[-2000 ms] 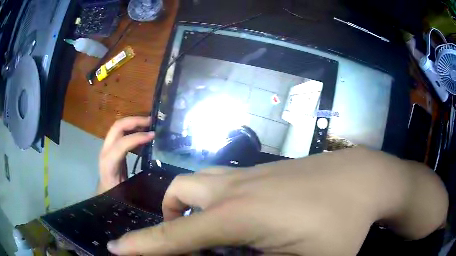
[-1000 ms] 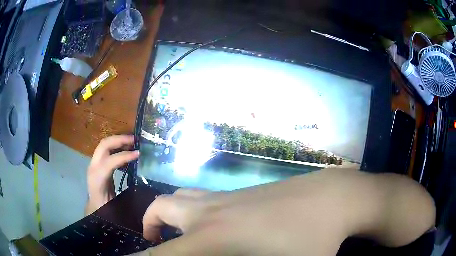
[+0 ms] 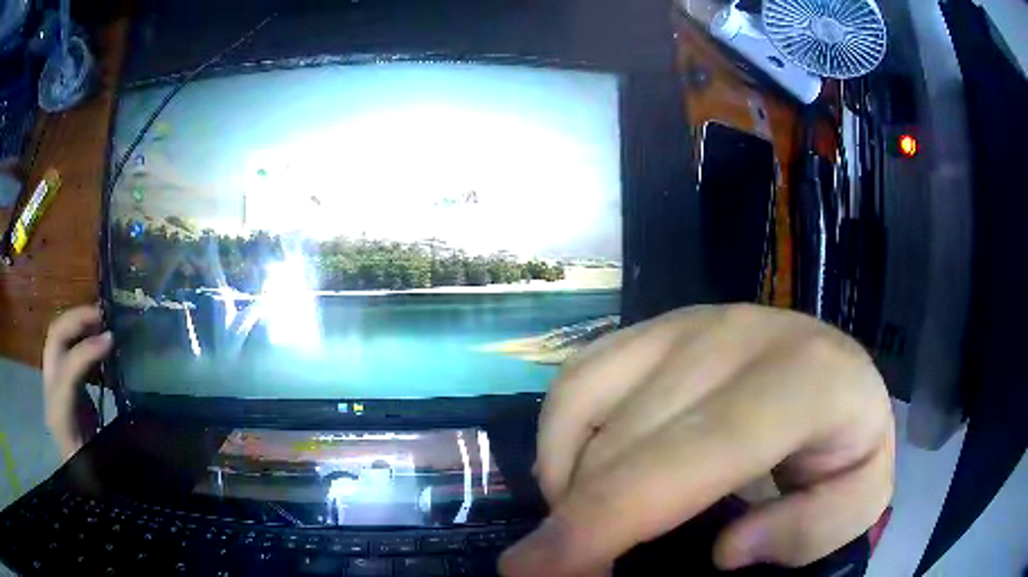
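A black laptop stands open, its lit screen [image 3: 372, 259] showing a lake wallpaper with a bright glare at left. Its black keyboard [image 3: 259, 550] lies nearest me, with a glossy reflecting strip above it. My left hand [image 3: 74, 378] is at the screen's left edge, its fingertips at the frame; part of it is hidden behind the laptop. My right hand [image 3: 721, 434] is large over the laptop's right side, fingers bent, the index fingertip low over the right part of the keyboard. Whether it touches a key cannot be told. I see no tool in it.
A black phone [image 3: 735, 214] lies right of the screen. A small white fan [image 3: 825, 34] is at the upper right. A yellow tube [image 3: 34, 212] lies on the wooden bench [image 3: 70, 158] at left. A thin black cable runs along the screen's left edge.
The view has swung right and the laptop looks straighter. The camera window on the screen has closed to the wallpaper. My right hand has moved from the left keys to the right side.
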